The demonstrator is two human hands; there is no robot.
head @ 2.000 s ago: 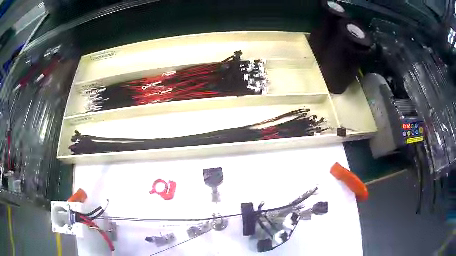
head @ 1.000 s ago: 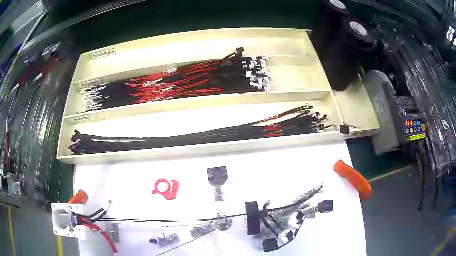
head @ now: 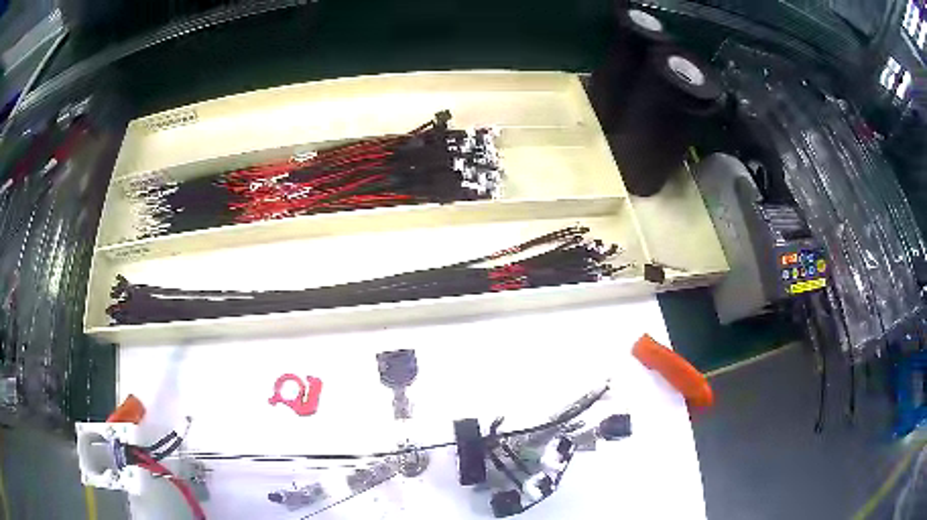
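Note:
A wire harness lies across the white layout board (head: pixel 244 366). At its left end is a white connector housing (head: pixel 99 456) with black and red wires (head: pixel 175 477) leaving it. Thin black wires (head: pixel 295 457) run right to an upright black block (head: pixel 470 452). Beyond it, wires branch to small black and white connectors (head: pixel 529 477) and a dark connector (head: pixel 614 427). A red ring-shaped part (head: pixel 297 394) and a dark flat piece (head: pixel 397 381) lie above the wires. Neither of my hands is in the picture.
A cream parts tray (head: pixel 356 327) behind the board holds red-black leads (head: pixel 305 183) and black leads (head: pixel 305 300). Orange clamps (head: pixel 673 370) grip the board's edges. Black tape rolls (head: pixel 666 122) and a grey machine (head: pixel 745 239) stand right. Clear plastic trays (head: pixel 844 203) flank both sides.
The whole scene has shifted to the left in the picture as the camera view moved. The objects keep their places relative to one another.

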